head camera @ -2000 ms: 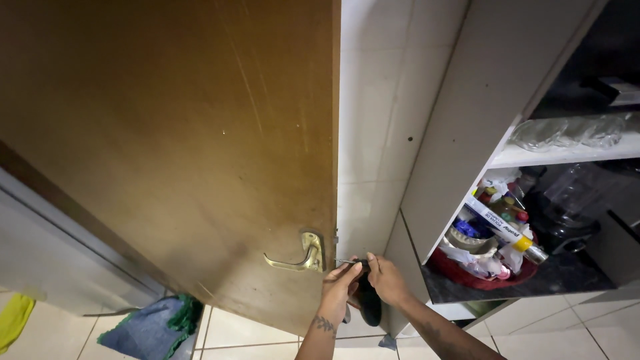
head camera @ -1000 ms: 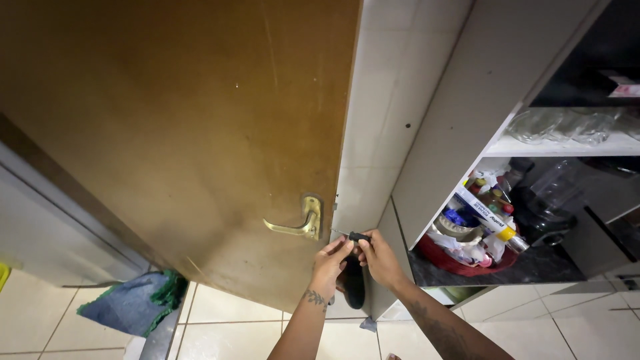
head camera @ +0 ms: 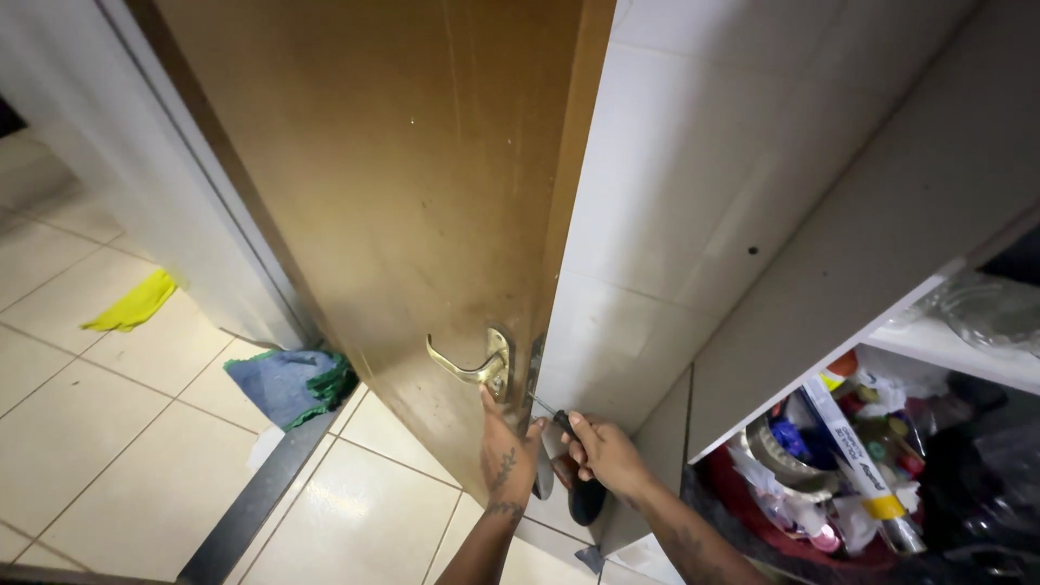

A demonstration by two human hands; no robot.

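Observation:
A brown wooden door [head camera: 390, 179] carries a brass lever handle [head camera: 467, 370] near its free edge. On that edge is a metal lock plate [head camera: 534, 374]. My right hand [head camera: 609, 455] is closed around the black handle of a screwdriver [head camera: 561, 418], whose thin shaft points at the lower part of the lock plate; whether the tip touches it I cannot tell. My left hand [head camera: 510, 455] rests against the door just below the lever handle, fingers apart, with the thumb near the door's edge.
At the right, a shelf unit [head camera: 812, 260] holds glassware [head camera: 991, 313] and a red basket [head camera: 719, 479] of kitchen items with a foil box [head camera: 849, 447]. Behind my hands is a dark shoe-like object [head camera: 587, 500]. A blue cloth [head camera: 280, 382] and yellow cloth [head camera: 134, 301] lie on the tiled floor.
My hands were together at the screwdriver beside the door's edge. Now they are apart: the left is on the door below the lever handle, and the right holds the screwdriver toward the lock plate.

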